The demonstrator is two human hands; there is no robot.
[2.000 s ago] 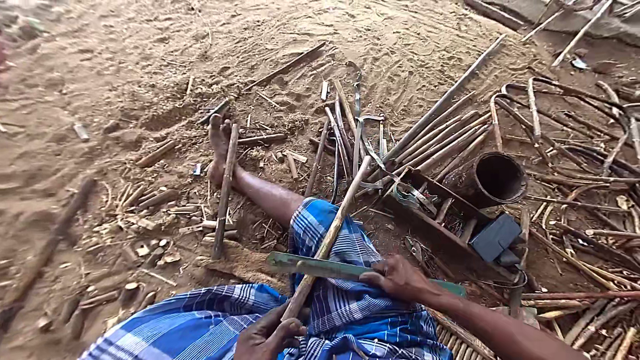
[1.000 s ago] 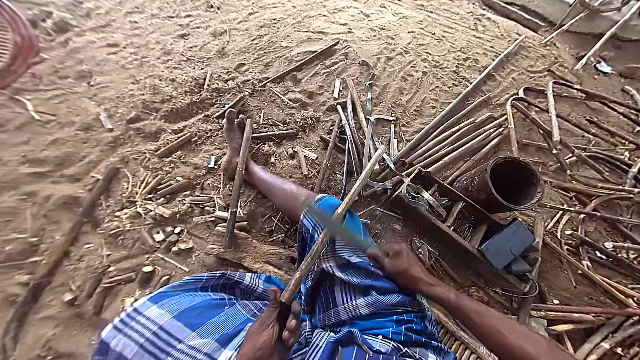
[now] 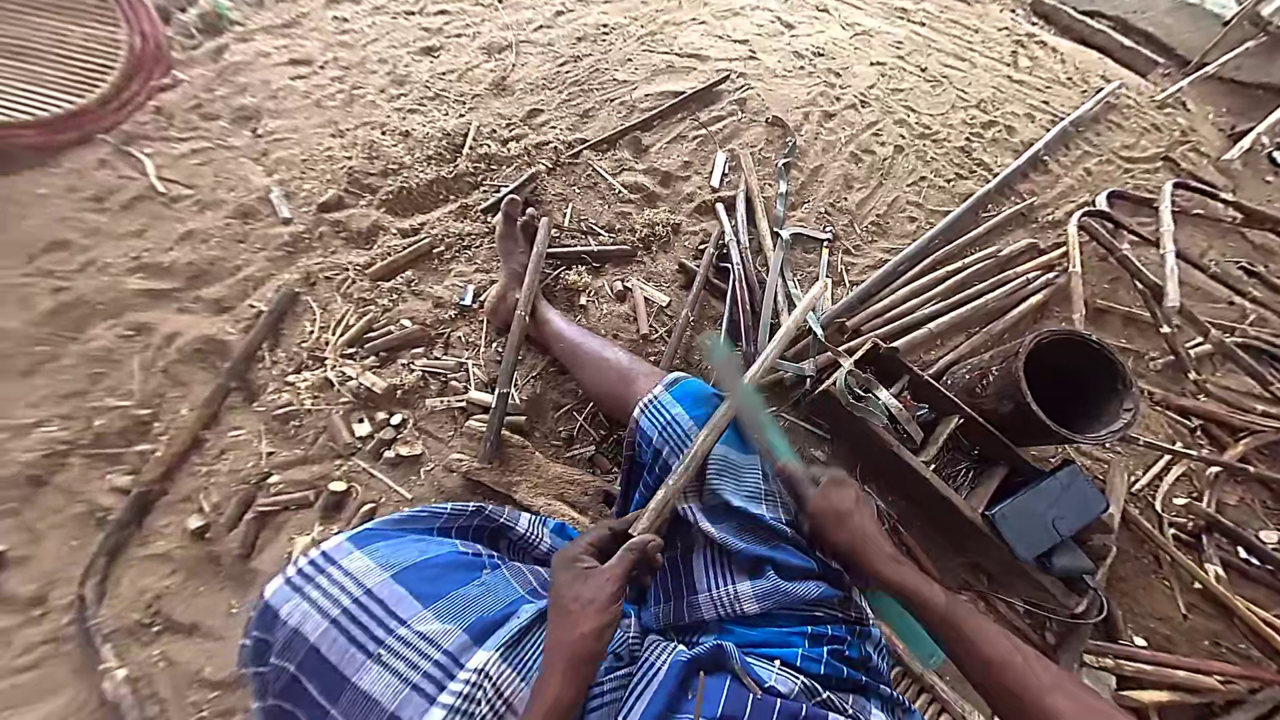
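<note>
My left hand [image 3: 600, 570] grips the lower end of a pale wooden stick [image 3: 700, 440], which slants up to the right over my lap. In my right hand [image 3: 845, 515] is a long, flat green tool [image 3: 755, 410], blurred at its upper part; its other end reaches back past my wrist. It crosses the stick near the stick's middle; whether the two touch, I cannot tell. A blue checked cloth [image 3: 420, 600] covers my legs.
A darker stick [image 3: 515, 340] leans by my foot. Wood offcuts [image 3: 390, 440] litter the sand. To the right are a wooden trough [image 3: 930, 520] with a dark case [image 3: 1048, 510], a rusty metal cylinder [image 3: 1065, 385] and bent canes [image 3: 1120, 240]. A round slatted object [image 3: 70, 60] stands top left.
The green tool lay nearly level across the stick two seconds before; now it slants steeply, its far end swung up. Both hands keep their holds. The view has shifted somewhat.
</note>
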